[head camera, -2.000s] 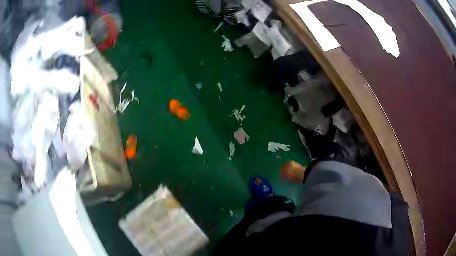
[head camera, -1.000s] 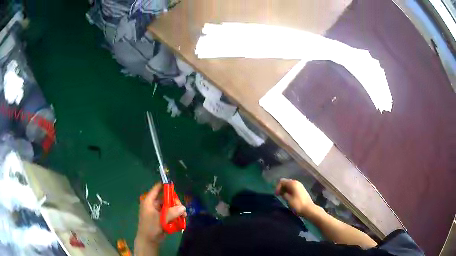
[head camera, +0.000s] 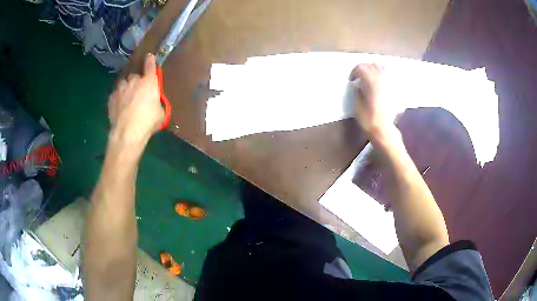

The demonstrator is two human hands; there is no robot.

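A thick white curved bundle (head camera: 282,97) lies across the brown table, with uneven left ends and a right end that curves down over the maroon cloth (head camera: 471,206). My left hand (head camera: 138,103) holds shears (head camera: 162,97) by their red-orange handles at the table's left edge. Their silver blades point up and right, away from the bundle, and the tips run to the top edge of the picture. My right hand (head camera: 368,88) rests on the middle of the bundle with curled fingers; whether it grips a layer is hidden.
A white straight-edged sheet (head camera: 365,217) lies near the table's near edge, partly behind my right forearm. Grey and white scraps (head camera: 97,29) are heaped at the upper left. Orange objects (head camera: 189,210) lie on the green floor (head camera: 159,176). A box with white material (head camera: 41,264) stands lower left.
The view has turned to the table. My left hand has moved up with the shears to the table edge. My right hand has reached onto the bundle, which now looks wider.
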